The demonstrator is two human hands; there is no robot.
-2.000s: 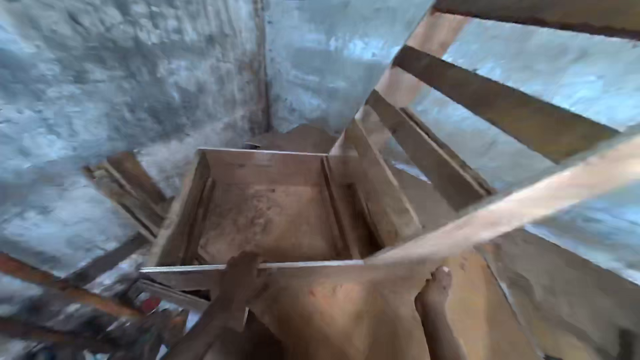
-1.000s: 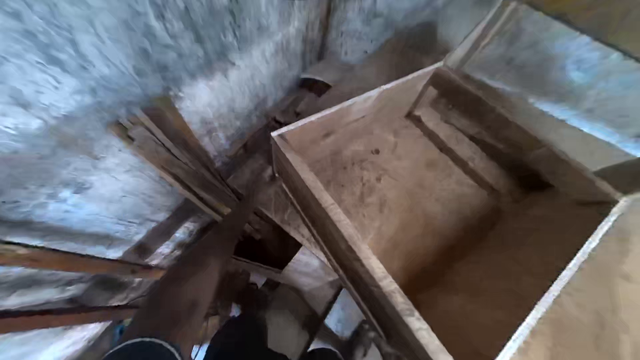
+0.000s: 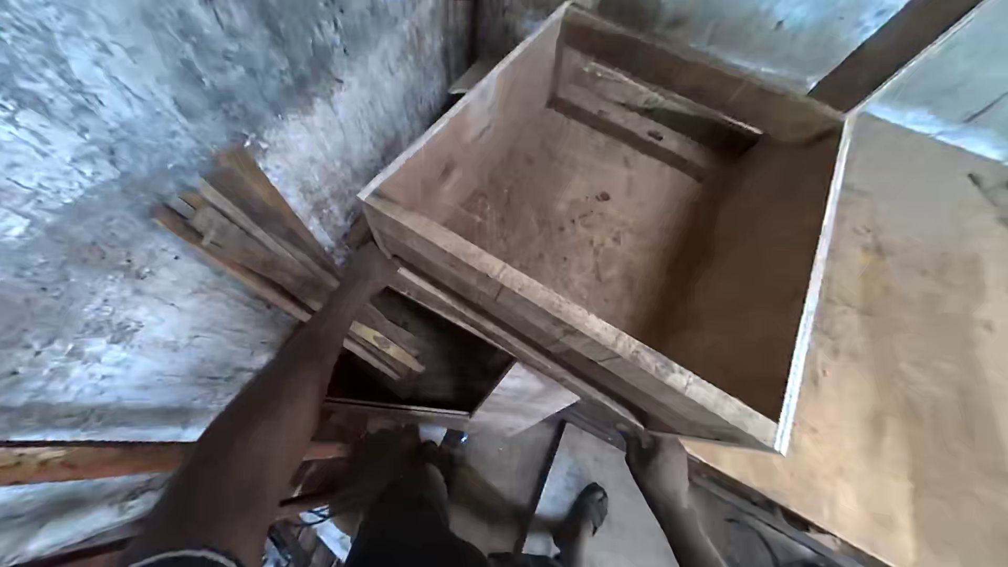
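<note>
A large open wooden box (image 3: 583,315) with a divider strip near its far side lies tilted across the middle of the view. My left hand (image 3: 368,266) is at its left corner, with the fingers partly hidden against the lower edge. Below the near side, my right hand (image 3: 655,457) is closed on the bottom edge, its fingertips out of sight under the box. Under the box's near side runs a wooden rail (image 3: 472,315). A plywood sheet (image 3: 913,331) extends to the right of the box.
Several wooden planks (image 3: 260,228) lean against the rough plastered wall (image 3: 181,94) at the left. Between my arms is a dark open compartment (image 3: 449,362) holding wood strips. An orange-brown bar (image 3: 94,463) crosses the lower left. My foot (image 3: 583,512) is below, near a board.
The slatted wooden frame above the box has mostly left view. My right hand, on or near the front panel two seconds ago, is now under the box's near edge. The view has shifted strongly.
</note>
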